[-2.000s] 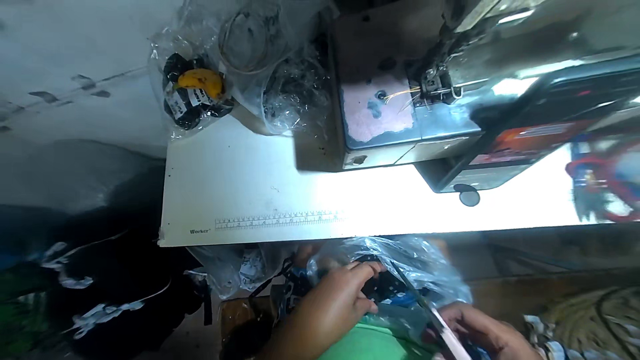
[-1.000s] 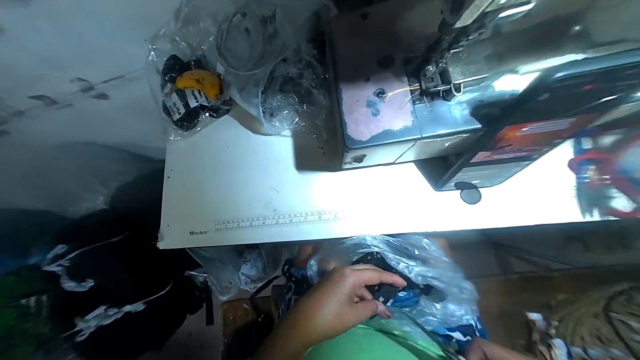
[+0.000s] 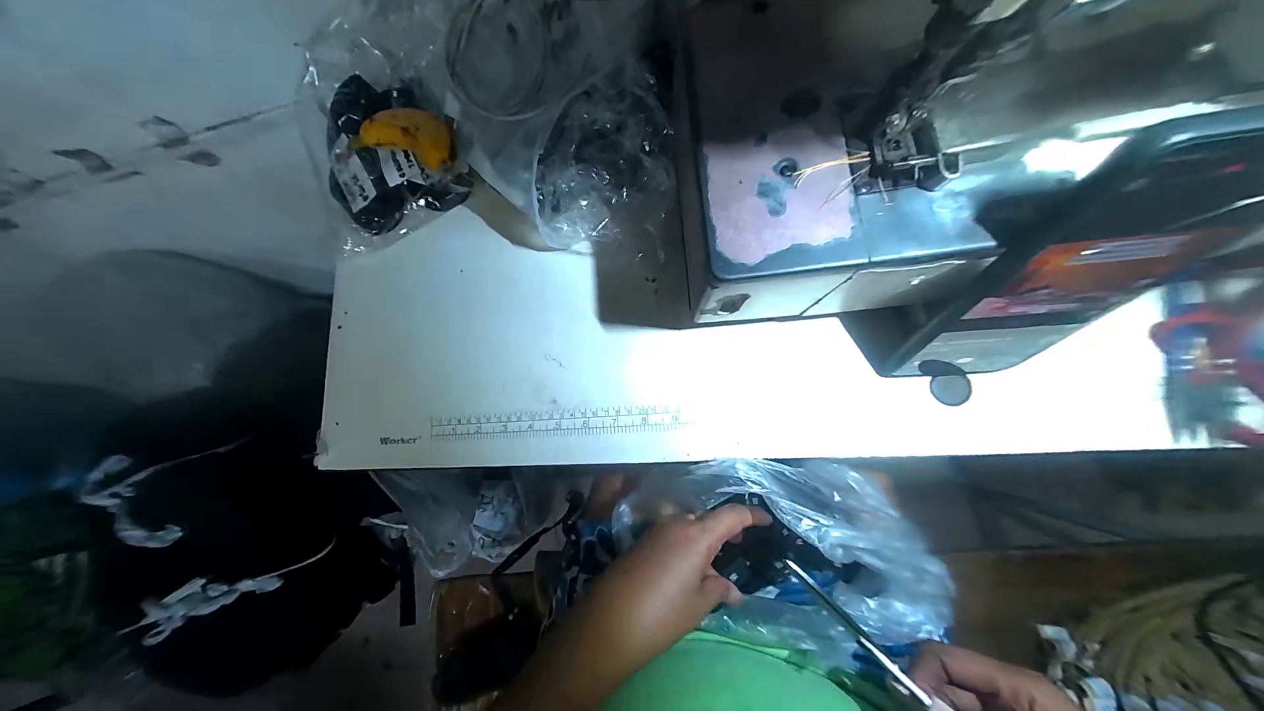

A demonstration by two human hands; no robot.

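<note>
Below the table edge, my left hand [image 3: 686, 563] pinches dark material [image 3: 765, 548] inside a clear plastic bag [image 3: 859, 533] on the lap. My right hand [image 3: 978, 679], at the bottom edge and partly cut off, holds a long, slim metal tool [image 3: 854, 632], perhaps scissors. The tool points up and left, its tip beside the dark material. Green cloth [image 3: 726, 676] lies under my left forearm.
The white table [image 3: 474, 346] has a printed ruler along its front edge. A sewing machine [image 3: 790, 217] stands on it, threads at its needle area. Plastic bags [image 3: 395, 158] with dark items and a yellow object lie at the back left. Dark cloth [image 3: 227, 553] is heaped at left.
The metal tool, seen in my right hand two seconds ago and out of sight one second ago, is again over the bag. My left hand stays at the dark material.
</note>
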